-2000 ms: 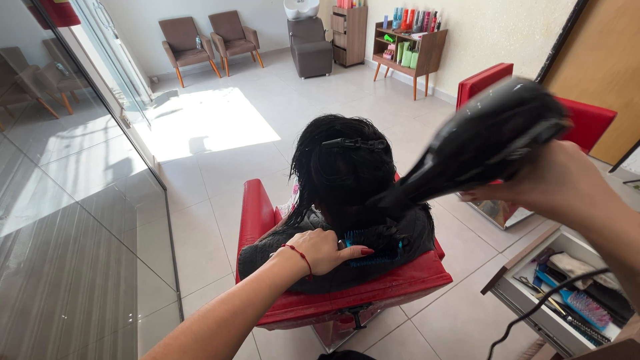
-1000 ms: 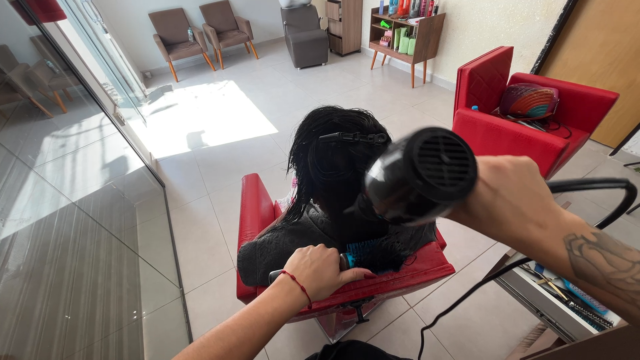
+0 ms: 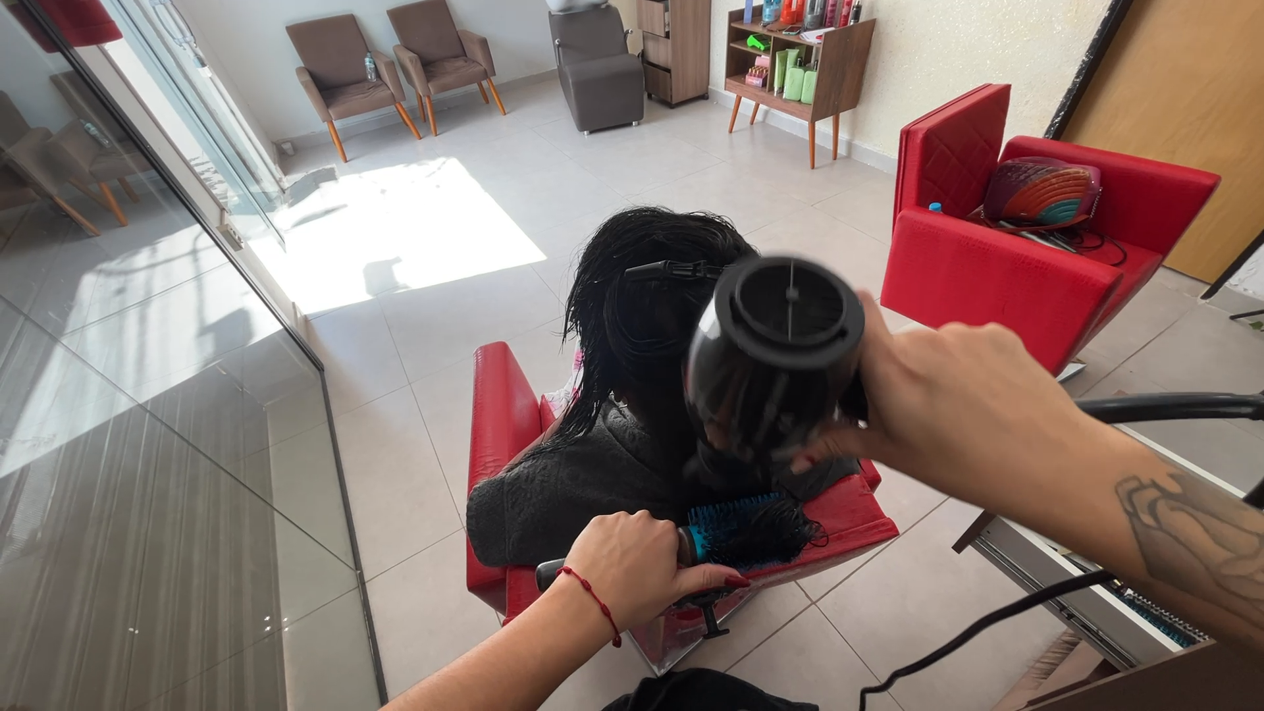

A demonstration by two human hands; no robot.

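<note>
Seated in a red salon chair [image 3: 502, 425], a person with wet dark hair [image 3: 632, 296] faces away from me, a black towel [image 3: 583, 489] over the shoulders. A black clip [image 3: 671, 270] holds hair at the back of the head. My left hand [image 3: 632, 568] grips the handle of a round hairbrush [image 3: 736, 528] with blue bristles; dark strands lie around its end, low behind the person. My right hand [image 3: 948, 395] holds a black hair dryer [image 3: 775, 355] above the brush, its round rear intake towards me. The dryer hides its own nozzle and part of the hair.
Another red chair [image 3: 997, 276] at the right bears a colourful bag [image 3: 1044, 191]. An open drawer [image 3: 1066, 583] is at the lower right, with the dryer's black cord [image 3: 987, 622] near it. A glass partition [image 3: 178, 444] stands left. Brown armchairs [image 3: 346, 74] and a wooden shelf [image 3: 839, 74] are farther back.
The dryer has swung from slanting down from the right to showing me its rear intake, over the person's back. The brush has come from mostly hidden beside the towel into plain view, hair around it.
</note>
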